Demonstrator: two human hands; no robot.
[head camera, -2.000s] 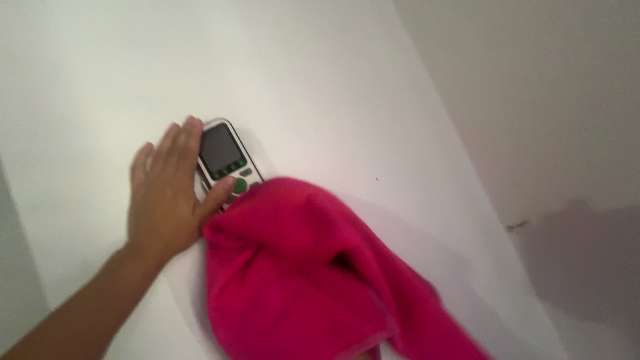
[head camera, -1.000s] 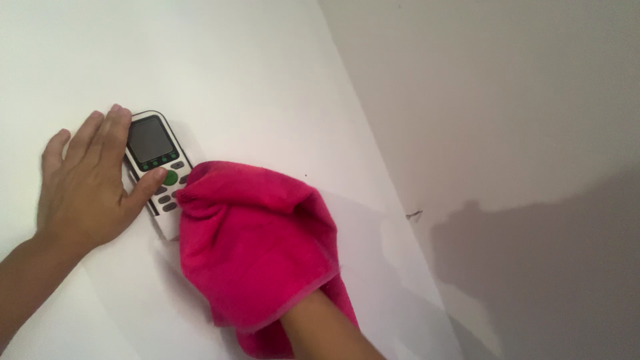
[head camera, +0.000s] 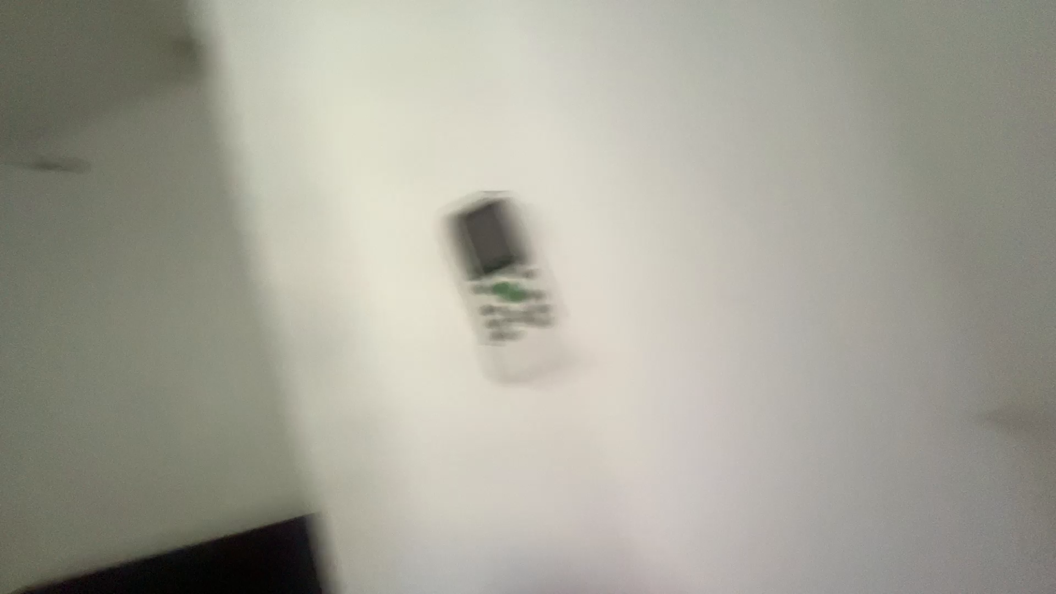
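A white remote control (head camera: 507, 289) with a dark screen, a green button and several small dark buttons is at the middle of the view, tilted slightly, against a white surface (head camera: 701, 330). The picture is heavily blurred. Neither my left hand nor my right hand shows, and nothing touches the part of the remote that can be seen. A faint pinkish blur lies at the bottom edge; what it is cannot be told.
Left of the white surface's edge is a greyish surface (head camera: 124, 330) with a small dark mark (head camera: 59, 164). A black area (head camera: 206, 561) fills the bottom left corner. Another faint mark is at the far right.
Both my hands and the pink cloth that covered my right hand have left the view. The remote, touched by my left hand before, now shows whole. The view has shifted a lot.
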